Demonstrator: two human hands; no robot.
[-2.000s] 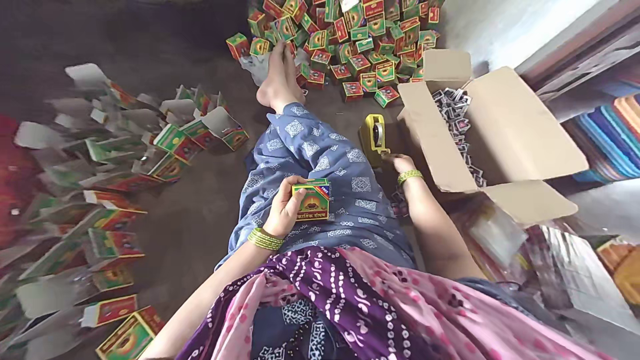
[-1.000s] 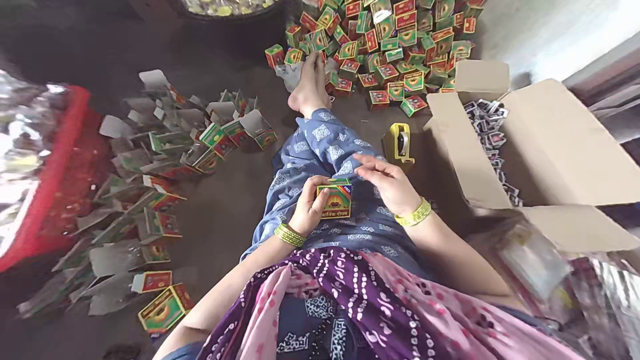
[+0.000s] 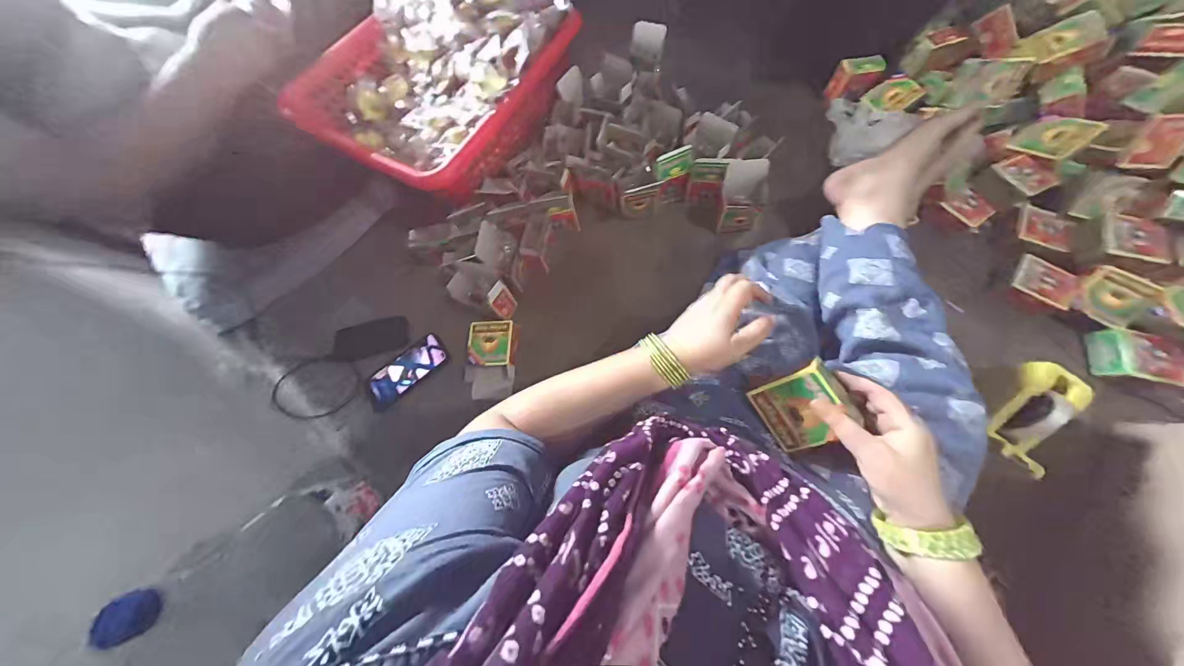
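My right hand (image 3: 893,444) grips a small green, red and yellow printed cardboard box (image 3: 800,407) over my lap, thumb across its printed face. My left hand (image 3: 717,328) is off the box, up and to its left, fingers apart with nothing in them. On the floor to the right lies a yellow tape dispenser (image 3: 1041,412). Many upright printed boxes with raised flaps (image 3: 647,166) stand beyond my left hand. A large pile of similar printed boxes (image 3: 1101,185) spreads at the upper right, past my bare foot.
A red plastic basket (image 3: 305,106) full of small shiny packets stands at the upper left beside another person (image 3: 185,102). A smartphone (image 3: 407,372), a dark case with a cable (image 3: 370,338) and a single printed box (image 3: 490,344) lie on the floor to the left.
My left hand has let go of the box, which my right hand now holds. The view has swung far to the left, bringing in the other person and the phone.
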